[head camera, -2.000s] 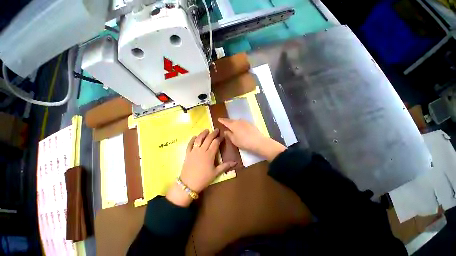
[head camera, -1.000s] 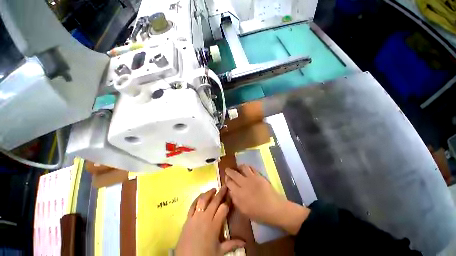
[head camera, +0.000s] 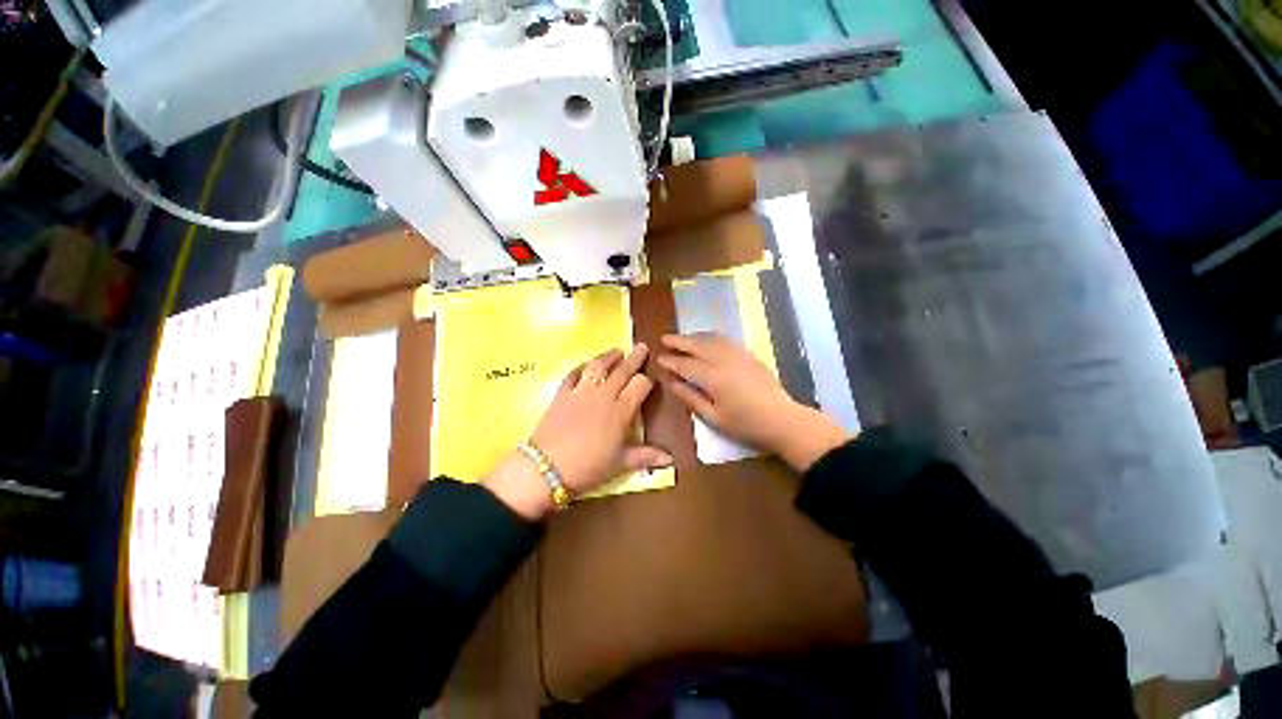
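Note:
A reddish-brown strip (head camera: 654, 318) lies along the right edge of the yellow cover plate (head camera: 489, 396). My left hand (head camera: 599, 429) lies flat on the plate's right part, fingertips at the strip's left edge and thumb across the strip's lower part. My right hand (head camera: 734, 398) rests on the strip's right edge and the silvery side plate (head camera: 704, 308), fingers pointing left. Neither hand visibly grips anything. Another strip (head camera: 412, 410) lies left of the plate, beside a white side plate (head camera: 360, 421). The large brown panel (head camera: 700, 559) hangs toward me, its far part rolled behind the template.
The white machine head (head camera: 534, 155) with a red logo stands just behind the yellow plate. Spare brown strips (head camera: 243, 492) lie on the red-marked sheet (head camera: 183, 464) at left. The grey metal table (head camera: 1007, 337) extends right; white sheets (head camera: 1181, 562) are at its lower right.
The camera view has tilted and shifted. My right hand's fingers are now slightly apart from my left hand, at the strip's right edge. The strip and plates look unchanged in place.

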